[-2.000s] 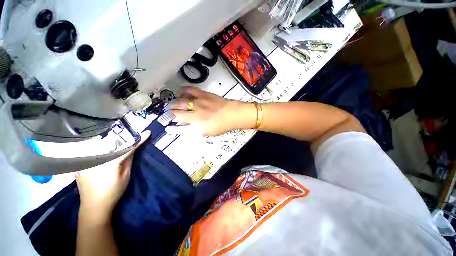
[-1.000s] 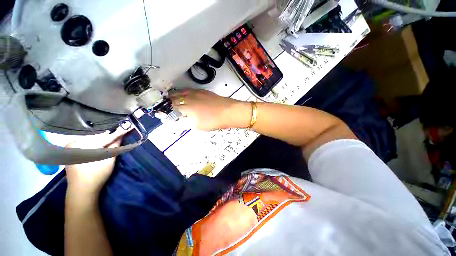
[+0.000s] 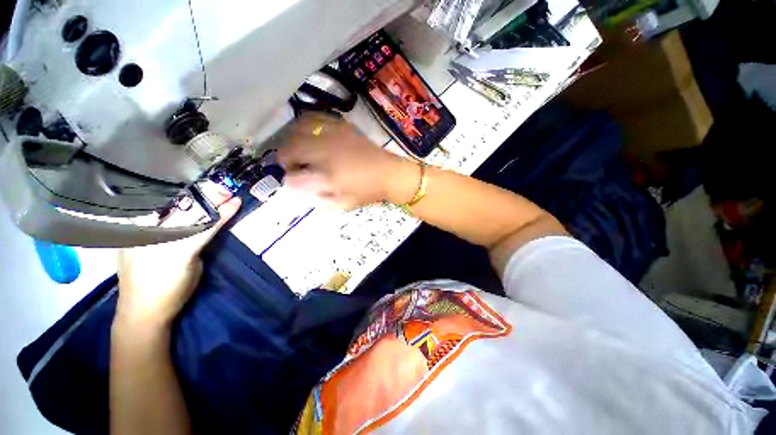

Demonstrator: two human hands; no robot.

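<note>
A dark navy garment [image 3: 230,340] with a thin pale line lies from the presser foot [image 3: 242,174] down to my lap. My left hand [image 3: 166,272] is on the garment's edge left of the needle area. Its thumb shows on the cloth, and its fingers are partly hidden behind the machine's lower arm. My right hand [image 3: 336,161] is blurred, with fingers curled, just right of the presser foot. I cannot tell whether it holds anything. The white sewing machine head [image 3: 153,93] stands over the work.
Black looped shears handles [image 3: 328,89] lie just beyond my right hand, beside a phone [image 3: 404,98] with a lit red screen. Metal tools [image 3: 489,81] lie at the table's right. A bright blue object [image 3: 58,262] is at the left. More navy cloth [image 3: 570,183] hangs beside the table.
My right hand has lifted and curled its fingers, away from the flatter pose beside the presser foot. My left hand stays on the cloth, its thumb nearer the needle than one second ago.
</note>
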